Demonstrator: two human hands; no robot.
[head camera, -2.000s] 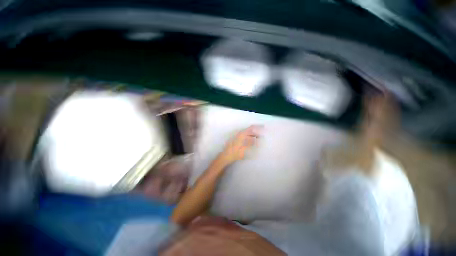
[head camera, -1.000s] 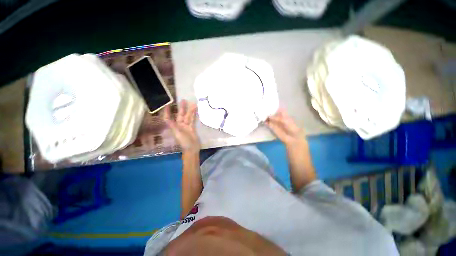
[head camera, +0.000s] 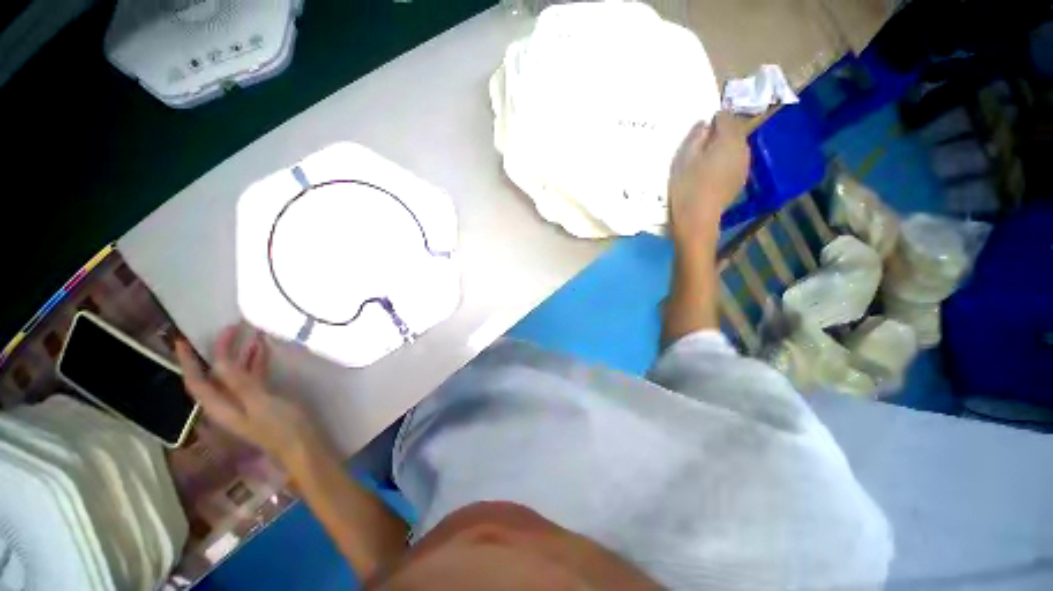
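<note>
A white many-sided bottom shell (head camera: 352, 254) lies open side up on the light board, with a thin dark lead wire (head camera: 271, 240) curving round it. My left hand (head camera: 240, 387) is beside the shell's lower left edge, fingers spread, holding nothing. My right hand (head camera: 710, 173) is at the right edge of the stack of top covers (head camera: 612, 116); its fingertips are near or on the edge, and I cannot tell if they grip a cover.
A smartphone (head camera: 129, 379) lies on the checked covering at left, beside another stack of white housing parts (head camera: 87, 496). A white unit (head camera: 208, 46) is on the dark green strip. Blue stools and bagged white items (head camera: 837, 283) are at right.
The view has turned. My right hand has moved from the shell to the right-hand stack. The shell now shows its wire in a near-complete loop. My left hand stays near the shell's left side.
</note>
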